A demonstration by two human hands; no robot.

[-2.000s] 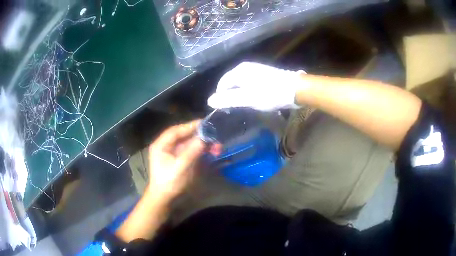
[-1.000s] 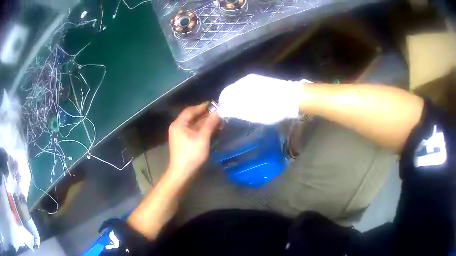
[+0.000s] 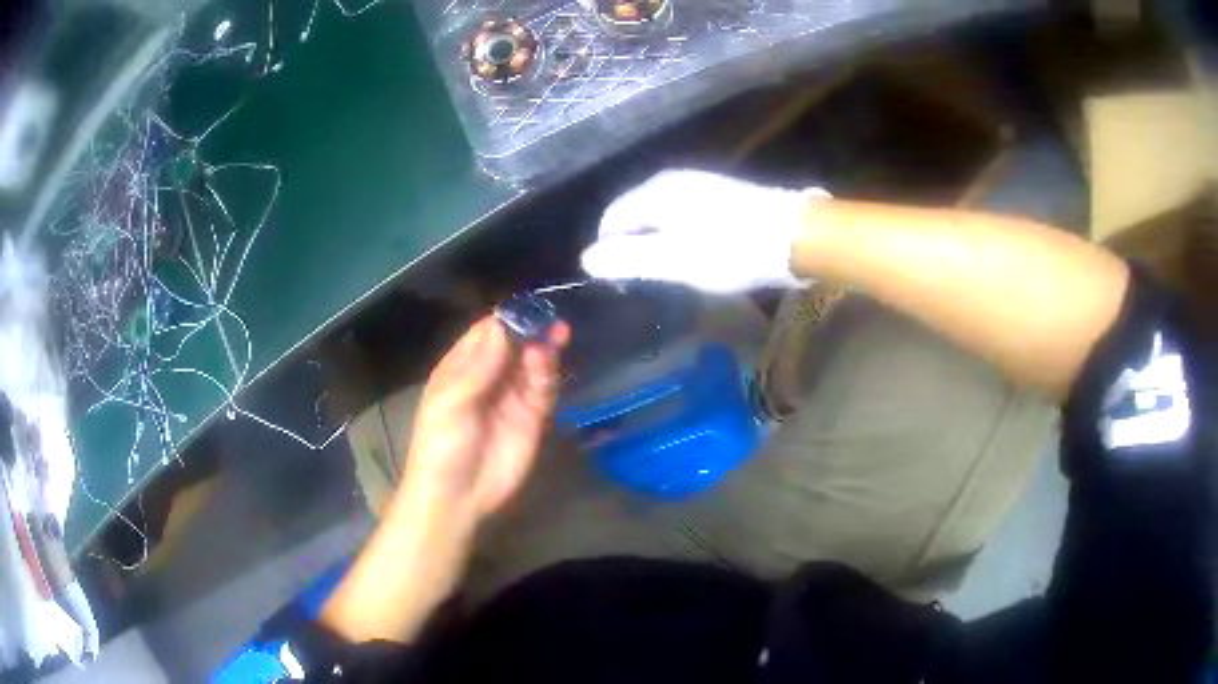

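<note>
My bare left hand [image 3: 484,408] holds a small dark round piece [image 3: 529,315], likely a motor stator, between thumb and fingers above my lap. Its coils cannot be made out. A thin pale wire [image 3: 561,286] runs from the piece up to my right hand. My right hand [image 3: 701,233] wears a white knit glove and pinches the wire's end with its fingertips. The hands are a short way apart, past the bench edge.
Tangled lead wires [image 3: 200,287] lie on the green bench [image 3: 327,174] at left, some hanging over its edge. A clear blister tray [image 3: 534,127] holds copper-wound stators [image 3: 501,52]. A crumpled bag [image 3: 40,494] is far left, a blue stool or bin [image 3: 681,434] below, a carton [image 3: 1149,160] at right.
One second ago my hands were together at the piece. Now my left hand has moved down and left with the piece, and the wire is stretched between my hands.
</note>
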